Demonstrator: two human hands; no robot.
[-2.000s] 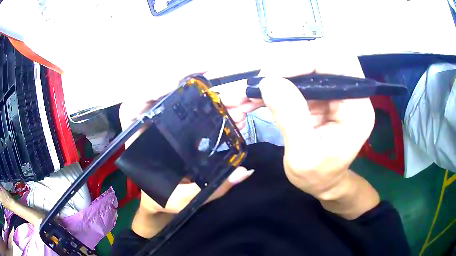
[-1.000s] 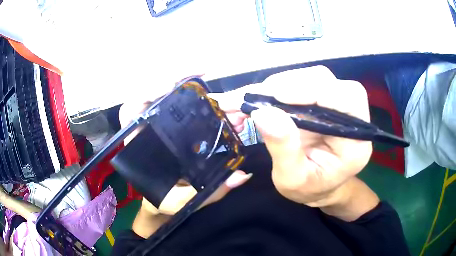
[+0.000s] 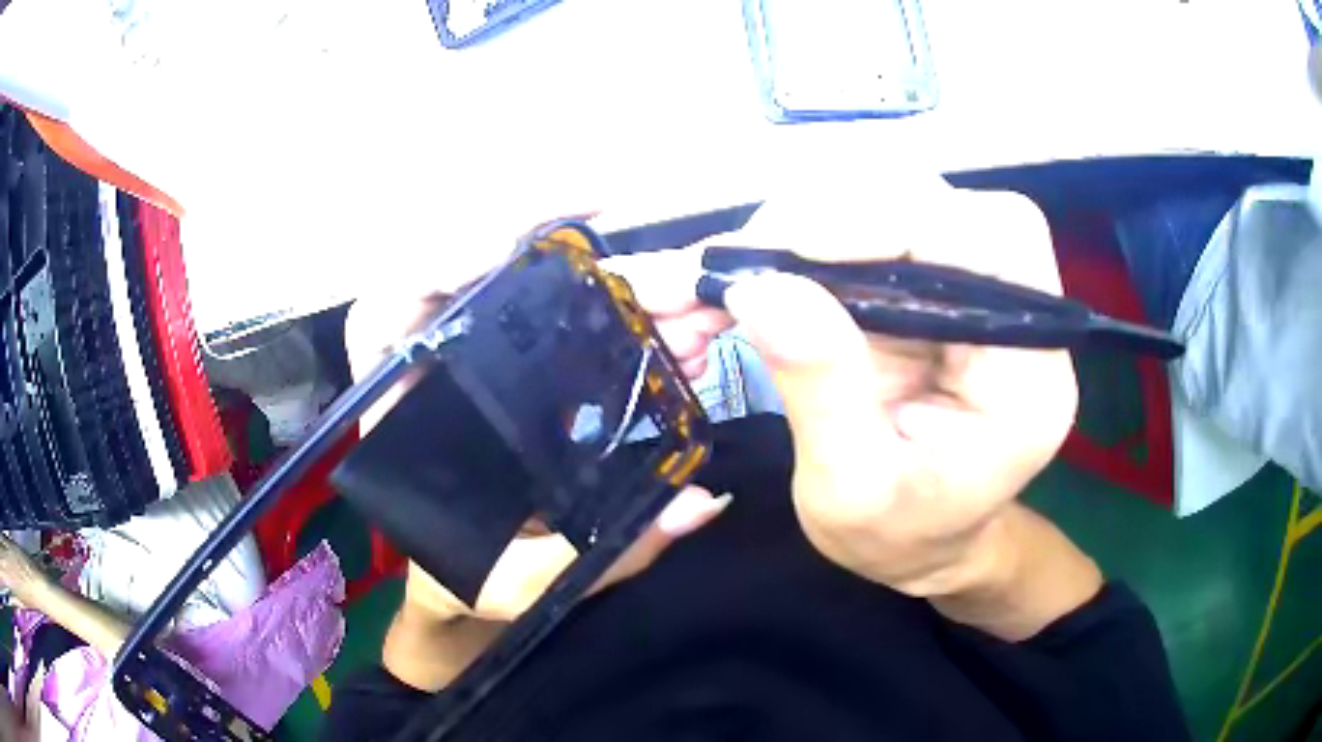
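A black phone middle frame (image 3: 544,341) is held tilted above my lap, with gold strips along its upper right end and a small whitish spot on its plate. A dark sheet (image 3: 435,478) hangs across its window. My left hand (image 3: 544,570) grips the frame from behind and below, partly hidden by it. My right hand (image 3: 928,420) holds black tweezers (image 3: 942,302), their thin end pointing right, away from the frame. Its fingertips are close to the frame's right edge; whether they touch it I cannot tell.
Two frames, one at the top middle (image 3: 844,61) and one cut off at the top (image 3: 486,18), lie on the white bench (image 3: 435,138). Stacked black trays (image 3: 73,319) stand at the left. Red stools (image 3: 1116,392), pink cloth and people's clothing show around over the green floor.
The tweezers in my right hand tilted down to the right, then swung partly back up. My right hand shifted slightly left. The frame and left hand have hardly moved.
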